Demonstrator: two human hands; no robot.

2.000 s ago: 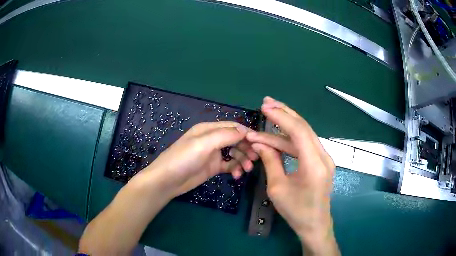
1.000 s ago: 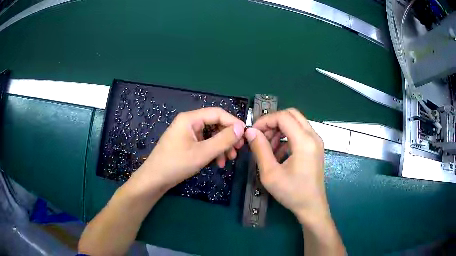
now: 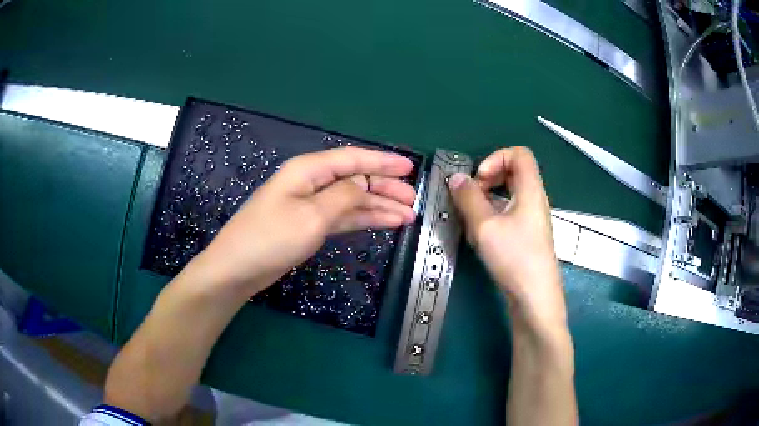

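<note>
A shallow black tray (image 3: pixel 275 283) scattered with tiny shiny components lies in front of me. A narrow grey-brown fixture bar (image 3: pixel 426 287) with a row of several seats lies just right of it. My left hand (image 3: pixel 320 195) is over the tray, fingers extended toward the bar and slightly curled; a small dark spot shows near the thumb tip, and I cannot tell if it is a held component. My right hand (image 3: pixel 499 204) is at the bar's upper end, thumb tip at the top seat, fingers curled. Whether a component is between them is hidden.
Silver-white strips cross the green surface (image 3: pixel 333 66), one tapering to a point (image 3: pixel 595 158) at right. A machine frame with wires (image 3: pixel 707 166) stands at the right edge. Clear plastic with a blue piece (image 3: pixel 46 320) is at lower left.
My hands, which met fingertip to fingertip over the gap between tray and bar, are now apart. My right hand has moved to the bar's upper end; my left fingers have opened out.
</note>
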